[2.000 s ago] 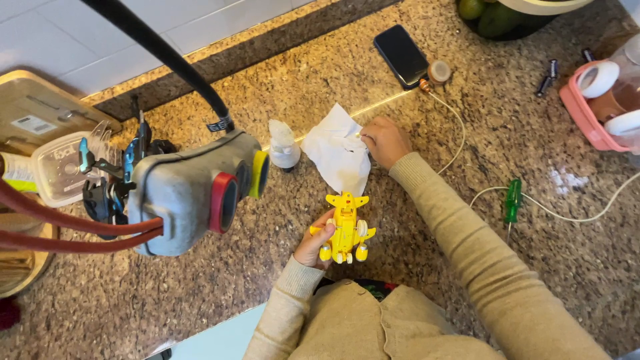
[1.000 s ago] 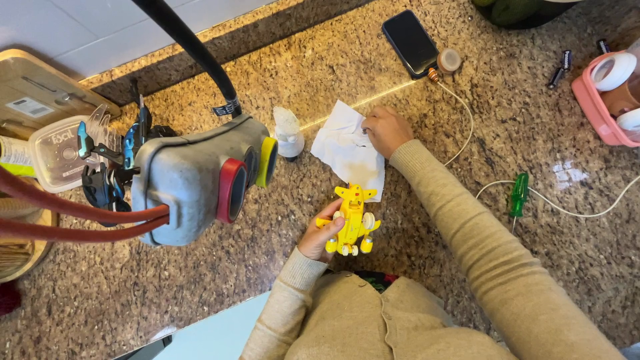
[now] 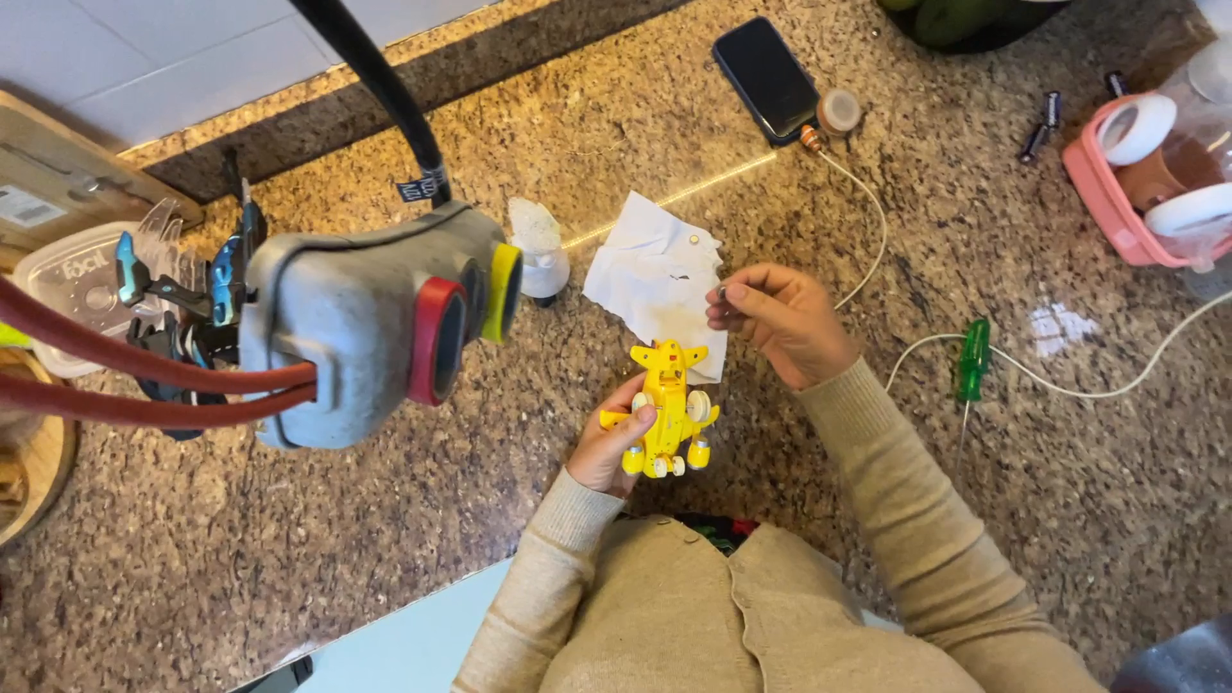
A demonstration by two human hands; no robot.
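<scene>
My left hand grips a yellow toy airplane with white wheels, its underside facing up. Between the thumb and fingers of my right hand is a tiny dark part, too small to name. This hand hovers at the right edge of a torn sheet of white paper, on which a tiny round piece and a small dark mark or piece lie. A green-handled screwdriver rests on the granite counter to the right.
A grey device with red and yellow rings and red tubes juts in at left. Behind the paper lie a smartphone and a white cable. A small white bottle stands left of the paper; a pink container and batteries are at right.
My right hand has lifted from the paper and drawn back a little to the right, with a tiny part now showing between its fingertips. My left hand still holds the toy airplane.
</scene>
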